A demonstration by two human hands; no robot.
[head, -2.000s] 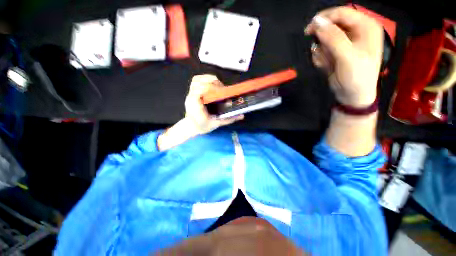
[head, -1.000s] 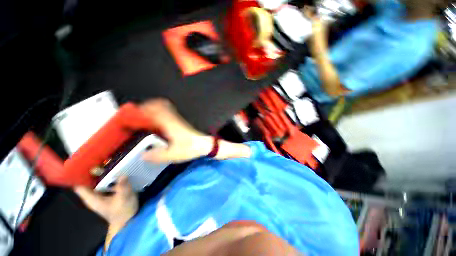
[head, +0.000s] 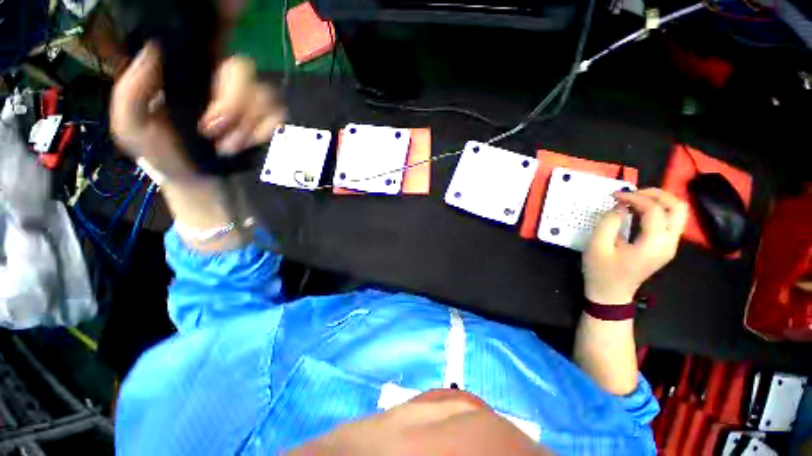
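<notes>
Four white box units with dark round feet lie in a row on the black bench mat. My right hand (head: 637,236) is on the right end of the rightmost box (head: 570,209), its fingers bent over the edge. A red separator (head: 531,209) shows around that box. My left hand (head: 191,116), blurred, is raised at the upper left, closed around a black handheld barcode scanner (head: 182,80). The other boxes are the middle-right one (head: 490,183), one (head: 372,158) on a red separator (head: 417,160), and the leftmost (head: 296,157), with a thin cable (head: 383,169) across them.
A black mouse (head: 718,205) lies on a red pad (head: 681,183) right of my right hand, with a glossy red holder (head: 788,276) beyond. Dark equipment (head: 445,53) and cables line the back edge. Red separators and white boxes (head: 783,401) fill the lower right. Blue cables hang left.
The view has swung back left. The box and red separator held in both hands are now down on the mat under my right hand. My left hand has moved up left and taken hold of the scanner.
</notes>
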